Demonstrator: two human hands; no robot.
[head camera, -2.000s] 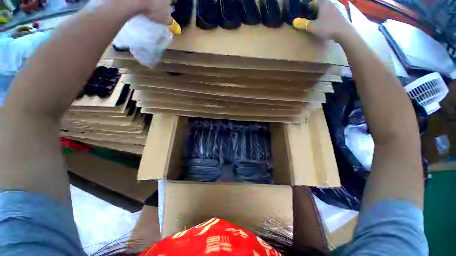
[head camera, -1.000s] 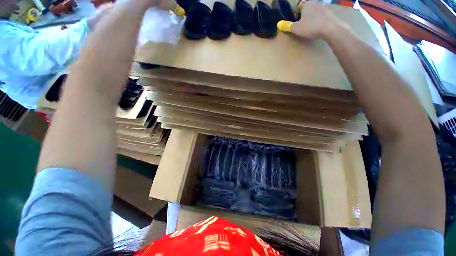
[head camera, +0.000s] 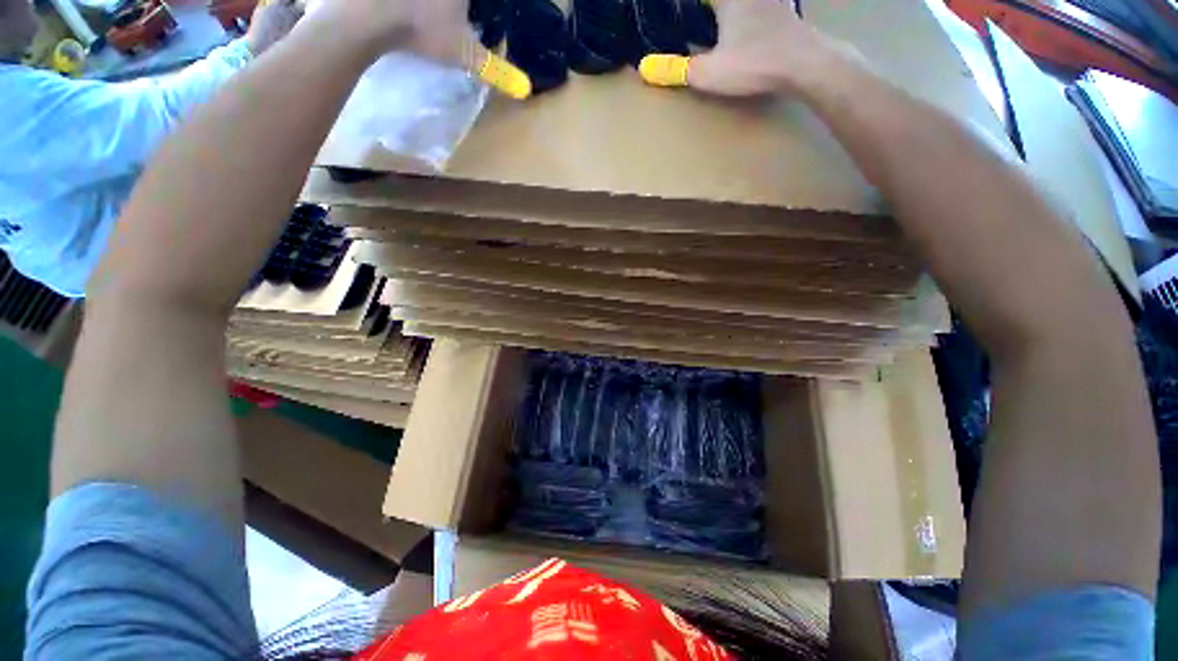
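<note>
Black moulded parts (head camera: 602, 35) lie in a row on the top cardboard sheet (head camera: 620, 142), cut off by the top edge. My left hand (head camera: 433, 32) is at the left end of the row, with a yellow finger cot on the thumb and crinkly clear bags (head camera: 411, 111) hanging beneath it. My right hand (head camera: 747, 54) is at the right end, its yellow-cotted thumb against the near ends of the parts. The parts lie between both hands; the other fingertips are hidden. The open carton (head camera: 446, 433) below holds bagged black parts (head camera: 633, 426) in rows.
A second stack of cardboard sheets (head camera: 323, 349) with black parts (head camera: 304, 245) stands at left. A person's light blue sleeve (head camera: 103, 155) is at upper left. A black bin liner (head camera: 962, 387) is partly behind my right arm. White-topped flat items (head camera: 1137, 136) lie at far right.
My hands have moved closer together, with the row of parts squeezed between them and fewer showing. The thumbs have come nearer the wearer. The other person's sleeve has come into fuller view at left.
</note>
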